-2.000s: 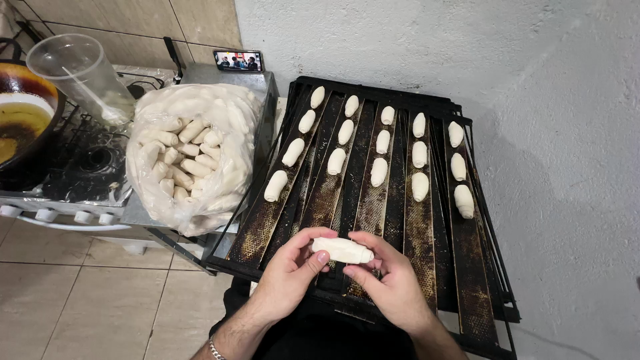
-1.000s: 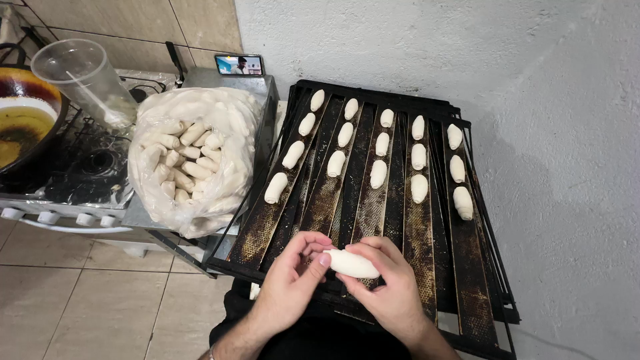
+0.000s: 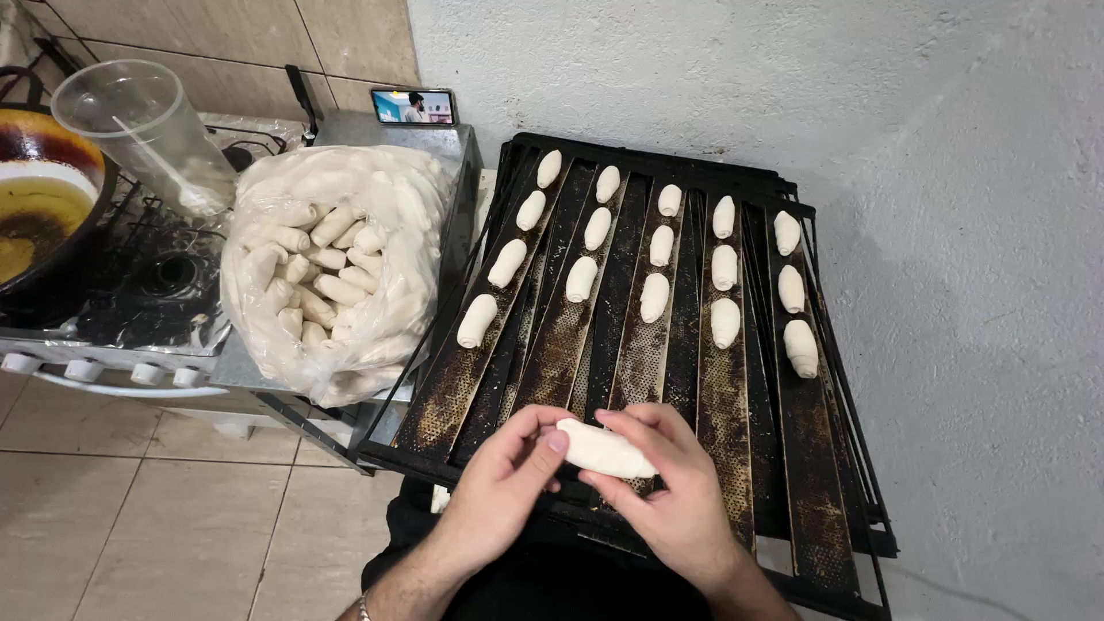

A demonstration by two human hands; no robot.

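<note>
A rolled piece of raw dough [image 3: 606, 449] is held between both hands, above the near part of a perforated baking tray [image 3: 638, 371]. My left hand [image 3: 509, 483] pinches its left end with thumb and fingers. Around its right part are the thumb and fingers of my right hand [image 3: 677, 483]. Several dough rolls, such as the one [image 3: 477, 321] at the left, lie in spaced rows along the tray's dark, scorched channels. Left of the tray, an open clear plastic bag [image 3: 405, 250] is full of similar dough rolls [image 3: 341, 289].
At the left is a stove [image 3: 155, 332] bearing a pan [image 3: 103, 185] with yellowish oil and a tilted clear plastic container [image 3: 142, 129] holding a white utensil. A phone [image 3: 414, 106] leans against the wall behind the bag. A grey wall [image 3: 975, 302] borders the tray's right side.
The dough roll has stayed between both hands, and its tilt has changed slightly as the fingers shifted on it. The rolls on the tray have not moved.
</note>
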